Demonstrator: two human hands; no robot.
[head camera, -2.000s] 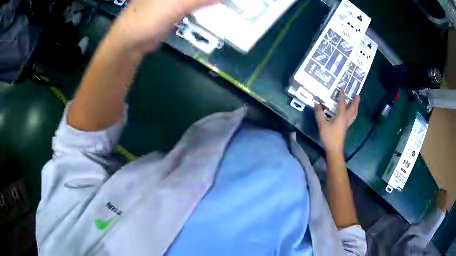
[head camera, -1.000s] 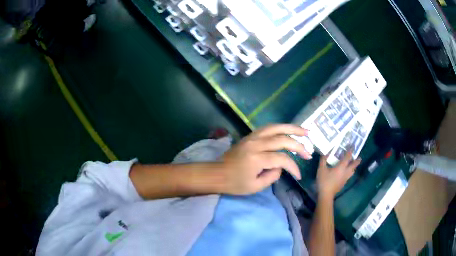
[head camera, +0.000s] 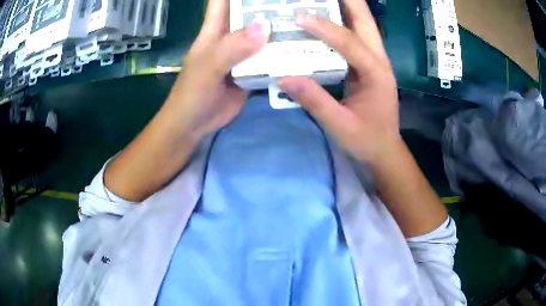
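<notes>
A white retail carton (head camera: 293, 57) with grey print is at the top centre, close to my chest, its far end cut off by the frame's top edge. Its pale hang tab (head camera: 282, 97) sticks out of the near end. My left hand (head camera: 218, 72) grips the carton's left side, thumb on top. My right hand (head camera: 359, 83) grips the right side, with the thumb at the near end beside the hang tab and a finger on top. No blade or tool shows in either hand.
Carton stacks (head camera: 54, 33) with many hang tabs stand at the bench's left. Another carton (head camera: 443, 42) lies at the upper right, beside a brown cardboard sheet (head camera: 506, 30). A neighbouring worker's grey sleeve (head camera: 497, 131) and hand are at the right.
Both hands have come together around a carton, now held up before my chest. Earlier they were at the cartons on the bench. The view has turned, so the stacks now show at the far left.
</notes>
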